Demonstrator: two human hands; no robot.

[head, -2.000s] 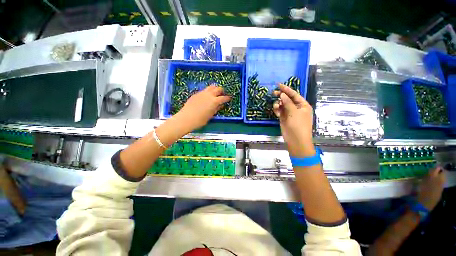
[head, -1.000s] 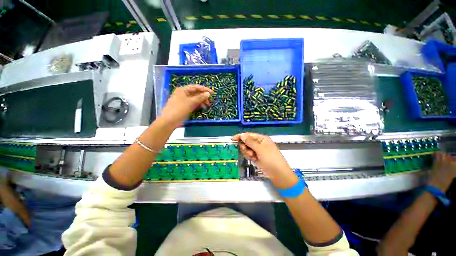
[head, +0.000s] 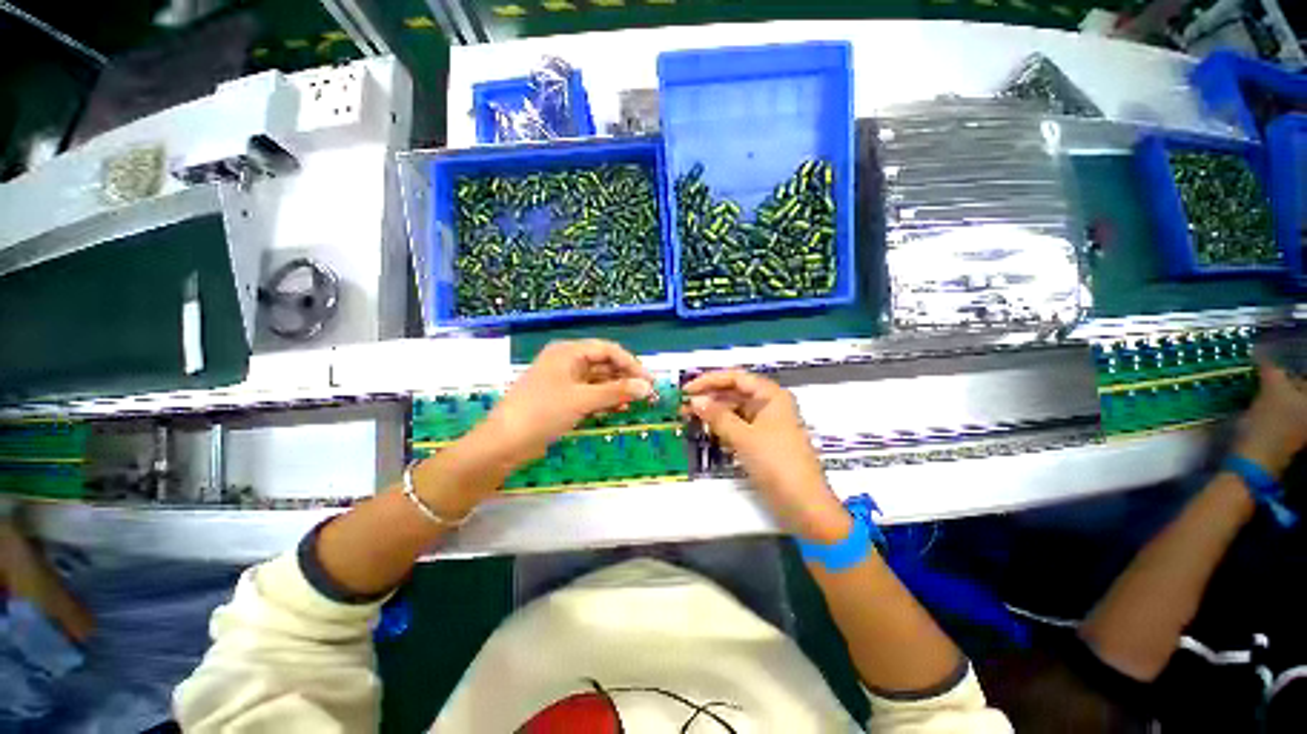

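Observation:
A green PCB panel (head: 616, 456) lies on the conveyor rails in front of me. My left hand (head: 585, 394) is over the panel's upper edge, thumb and fingers pinched together near its right end. My right hand (head: 738, 416) is just right of it, fingertips pinched at the panel's upper right corner. A tiny dark part seems to be at the fingertips of each hand, too small to make out. Behind the rails, the left blue bin (head: 419, 237) and the right blue bin (head: 755, 108) hold dark capacitors with yellow-green stripes.
A silvery ribbed stack (head: 982, 230) lies right of the bins. A small blue box with a clear bag (head: 552, 103) stands behind them. Another PCB panel (head: 1168, 380) is on the rails at right, by another person's hand (head: 1273, 423). A handwheel (head: 300, 298) is at left.
My left hand has left the left bin and come down to the panel. My right hand, earlier at the right bin, stays by the panel's upper right corner.

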